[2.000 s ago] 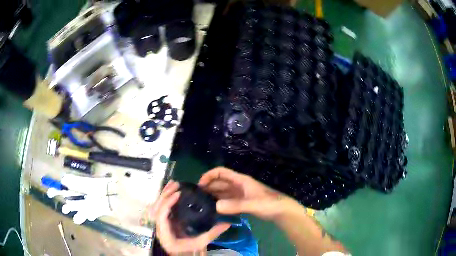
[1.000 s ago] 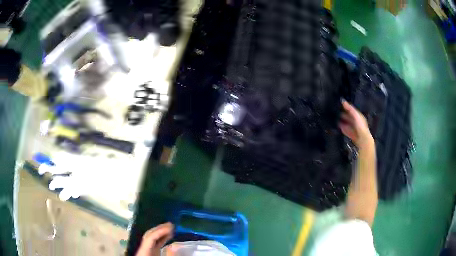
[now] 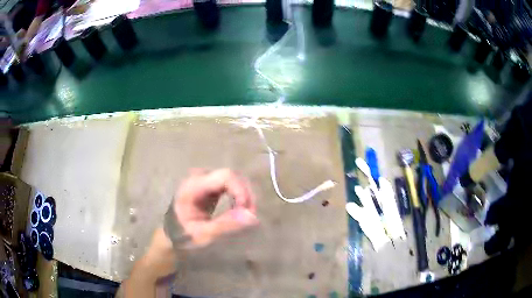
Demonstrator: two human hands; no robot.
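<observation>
My left hand [image 3: 216, 206] is over the tan bench [image 3: 175, 139], left of centre. It is blurred. Its fingers curl round towards the thumb, with bench showing through the gap, and I see nothing held in it. A dark band-like patch shows at the wrist. My right hand is out of the picture. A thin white cable [image 3: 274, 174] hangs over the bench's far edge, and its plug end lies on the board to the right of my left hand.
Black cylindrical units [image 3: 124, 32] stand on the green belt [image 3: 175, 70]. At right lie white gloves [image 3: 373, 215], a blue-handled screwdriver [image 3: 373, 163], a hammer [image 3: 419, 233], pliers [image 3: 430, 183] and a black disc [image 3: 440, 147]. Rings [image 3: 45, 212] are piled at left. Parts of people show beyond the belt.
The view has turned from the stacked black trays to the bench and belt. The black unit that both hands held earlier is not in view. My right hand has left the picture.
</observation>
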